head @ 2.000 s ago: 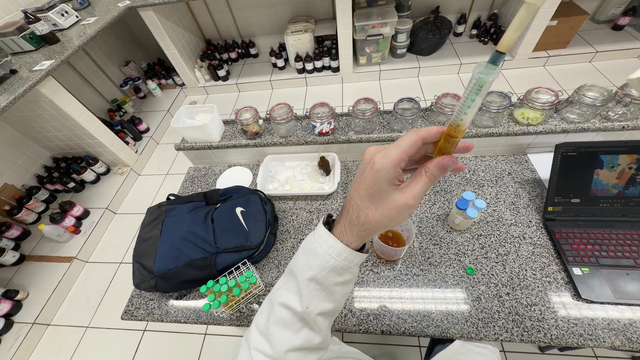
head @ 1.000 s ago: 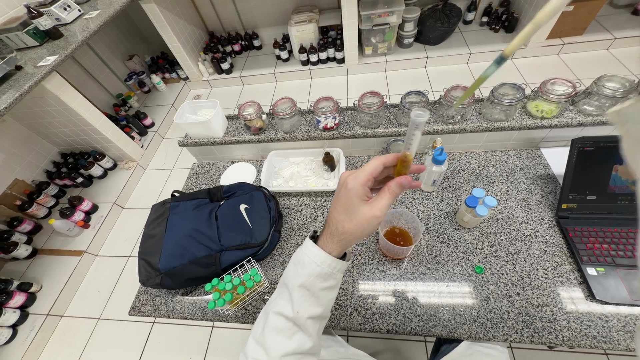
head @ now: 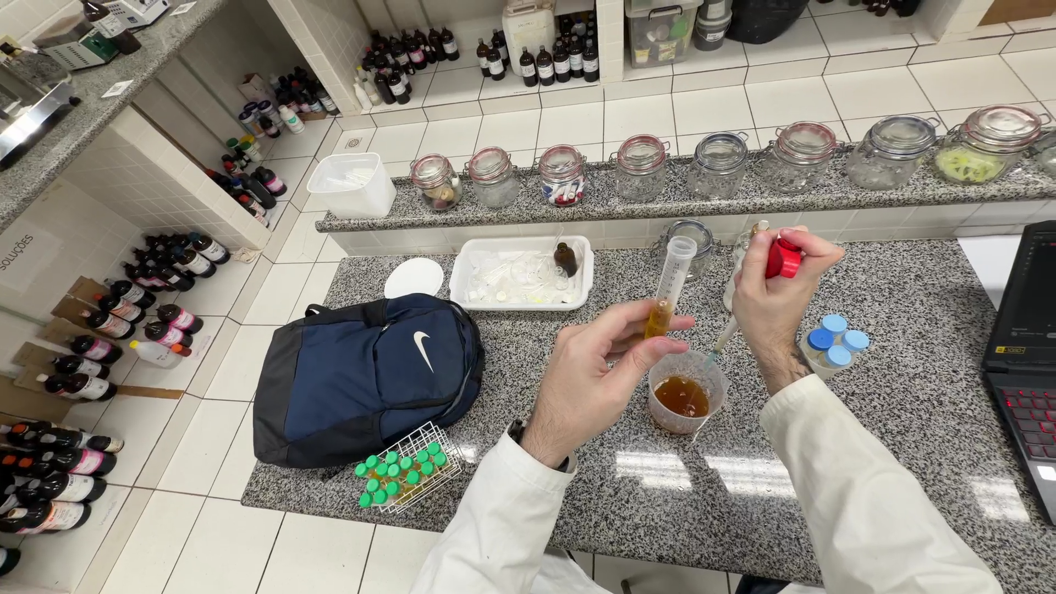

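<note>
My left hand (head: 606, 371) grips an uncapped clear graduated tube (head: 670, 285) by its lower part, held nearly upright with amber liquid in the bottom. In my right hand (head: 780, 301) is a red pipette filler (head: 783, 258) with a pipette (head: 726, 334) slanting down from it. The pipette's lower end reaches into a translucent plastic cup (head: 687, 394) of brown liquid on the granite bench. Right of the cup, several blue-capped tubes (head: 836, 340) stand together in a small container. A wire rack (head: 429, 474) of green-capped tubes sits at the left front.
A navy backpack (head: 371, 371) lies on the left of the bench, near a white tray (head: 521, 304) of small labware. Clamp-lid glass jars (head: 641, 169) line the raised ledge behind. At the right edge is a laptop (head: 1027, 396).
My right hand, not visible earlier, is now in view with the red filler. The pipette, raised at the upper right before, now points down into the cup. My left hand still holds the tube.
</note>
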